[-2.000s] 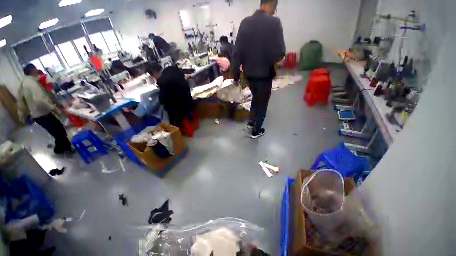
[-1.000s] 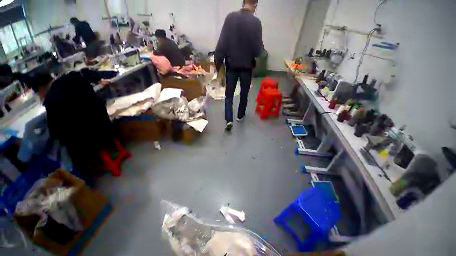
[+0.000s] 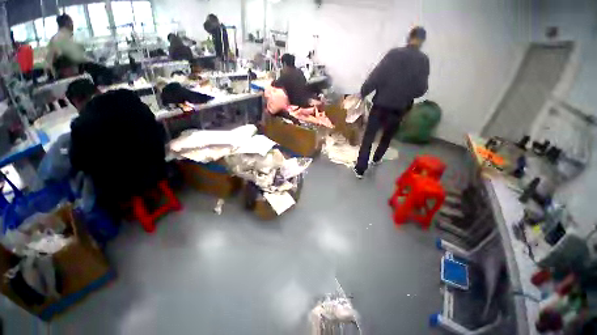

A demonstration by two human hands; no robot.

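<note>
No hand of mine is in the picture. Nearest in front of me, a clear plastic bag with pale pieces [image 3: 335, 317] shows at the bottom edge, cut off by the frame and blurred. What holds it is hidden below the edge. Ahead on the left, white cut pieces [image 3: 219, 142] and crumpled pale pieces in plastic [image 3: 268, 169] lie heaped over cardboard boxes.
Red plastic stools [image 3: 421, 191] stand right of centre. A long table [image 3: 512, 229] with thread cones and a blue pedal [image 3: 454, 271] runs along the right. An open carton [image 3: 78, 288] is at lower left. A person in dark clothes [image 3: 397, 78] is upright ahead; others are at tables.
The view has moved forward and turned. The walking person now appears farther right. The red stools look nearer, the blue stool is out of view, and less of the plastic bag shows.
</note>
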